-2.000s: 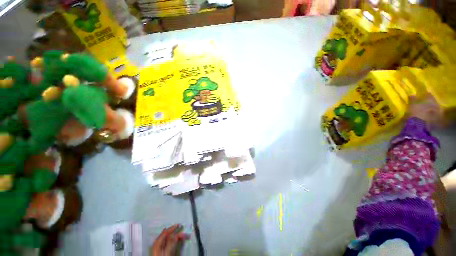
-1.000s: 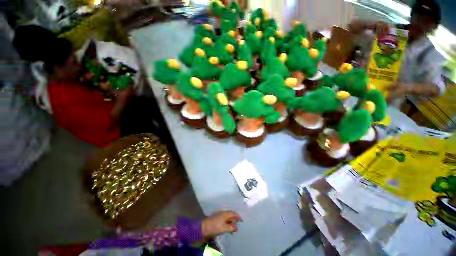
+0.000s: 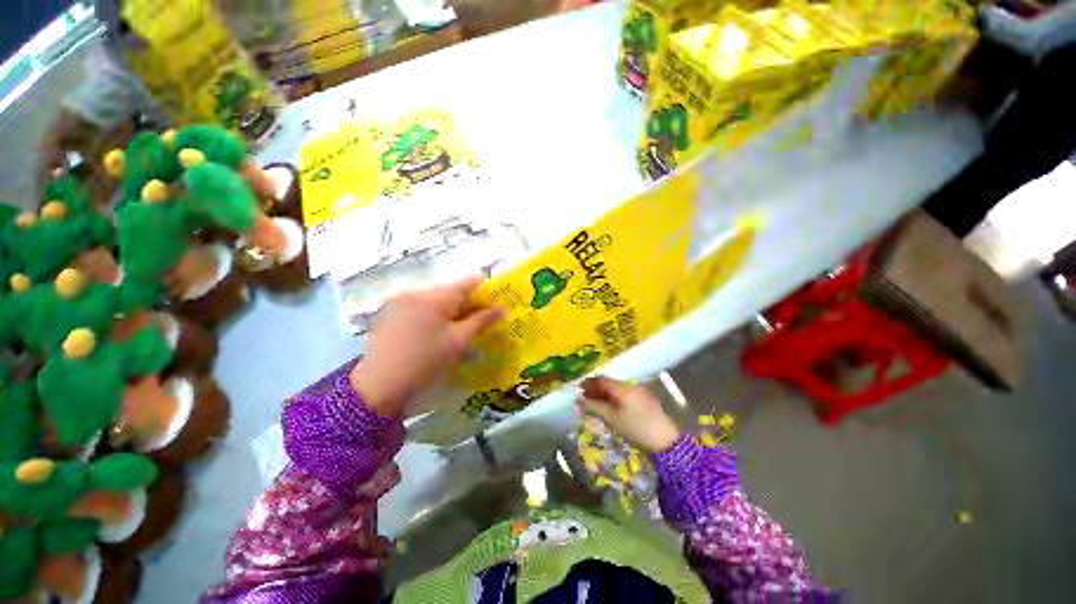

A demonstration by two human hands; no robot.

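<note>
A yellow printed box blank (image 3: 590, 295), marked "RELAX", lies tilted across my front, at the table's near edge. My left hand (image 3: 419, 342) grips its left end, thumb on the printed face. My right hand (image 3: 625, 409) holds its lower edge near the middle, fingers pinched. The far right end of the blank is blurred. The stack of flat box blanks (image 3: 342, 195) lies behind my left hand, yellow faces up with white notched edges towards me.
Plush tree toys (image 3: 153, 319) stand in rows at the left. Finished yellow boxes (image 3: 802, 59) stand at the far right. A red stool (image 3: 844, 342) with an open brown carton (image 3: 944, 295) is on the floor at right. Yellow and white scraps (image 3: 614, 466) lie near my lap.
The view has swung back from the left side of the table. My left hand was empty over the table; now both my hands hold a yellow box blank.
</note>
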